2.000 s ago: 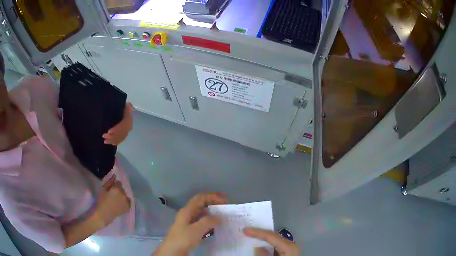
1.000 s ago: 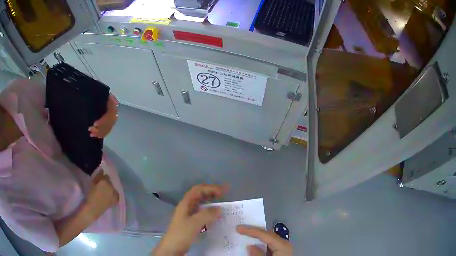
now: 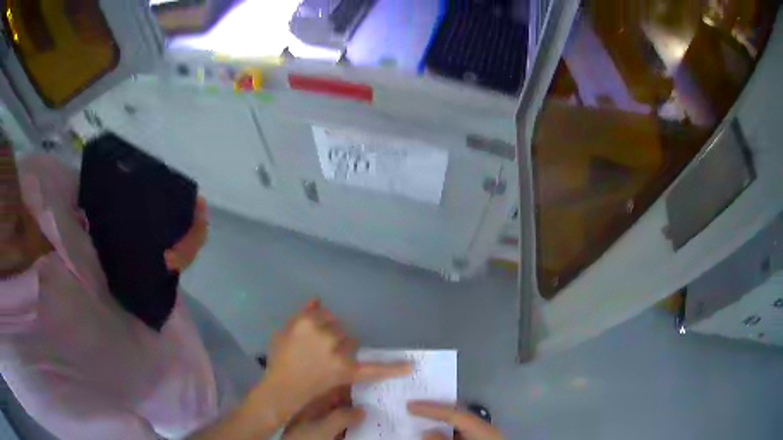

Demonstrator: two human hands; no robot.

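A white note sheet [image 3: 388, 404] with rows of faint handwriting is at the bottom centre. My left hand [image 3: 329, 423] holds its left edge; it is partly hidden under another person's hand and cut off by the frame's bottom. My right hand [image 3: 455, 419] holds the sheet's lower right, with a finger lying over its face, and is also cut off. The other person's hand [image 3: 313, 357] reaches in from the left, with its index finger extended over the upper part of the sheet.
A person in a pink top [image 3: 94, 344] stands close on the left, holding black trays [image 3: 133, 228]. A white machine [image 3: 386, 228] stands ahead, with a black tray [image 3: 479, 43] on its deck. An open amber-window door [image 3: 525, 258] juts out on the right.
The other person's lower hand has moved from beside the trays to the sheet, finger extended. My left hand shows lower on the sheet's left edge. The view has shifted slightly and is blurred.
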